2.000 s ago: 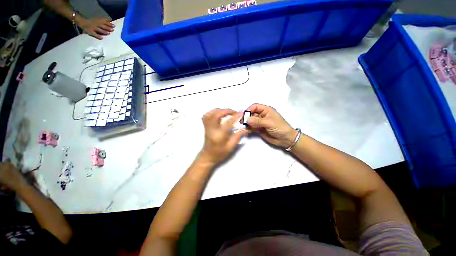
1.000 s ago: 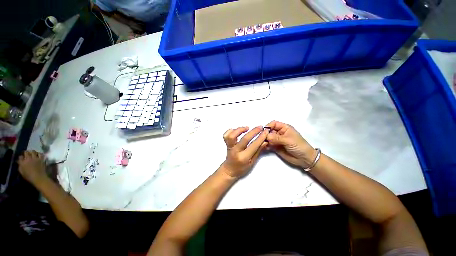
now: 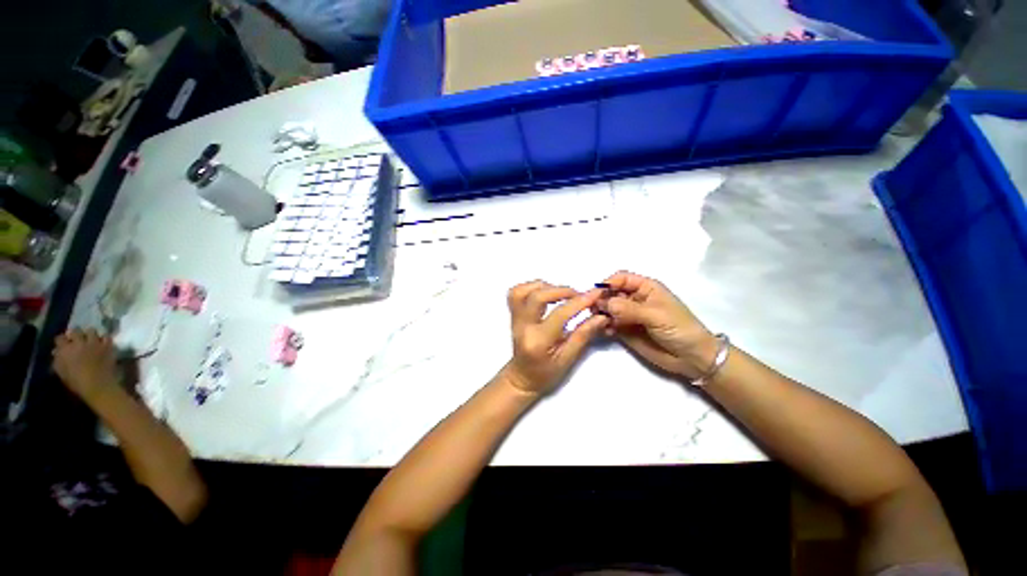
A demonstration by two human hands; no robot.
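A small dark-edged square panel (image 3: pixel 603 287) is at the fingertips of both my hands, above the white marble-patterned table. My left hand (image 3: pixel 548 335) pinches it from the left with thumb and fingertips. My right hand (image 3: pixel 657 323), with a bracelet at the wrist, pinches it from the right. The fingers hide most of the panel. White square pieces (image 3: pixel 330 216) lie in rows on a clear plastic box (image 3: pixel 344 295) to the left of my hands.
A large blue bin (image 3: pixel 676 126) with a row of pink housings (image 3: pixel 589 60) stands at the far side. A second blue bin (image 3: pixel 944 270) is at right. A dispenser bottle (image 3: pixel 239 197), loose pink housings (image 3: pixel 286 345) and small parts (image 3: pixel 211 375) lie left, near a neighbour's hand (image 3: pixel 88 362).
The view has shifted, showing more of the far bin. The panel, earlier seen with its white face, is now mostly hidden as my fingers close together around it. The person opposite's hand has left view.
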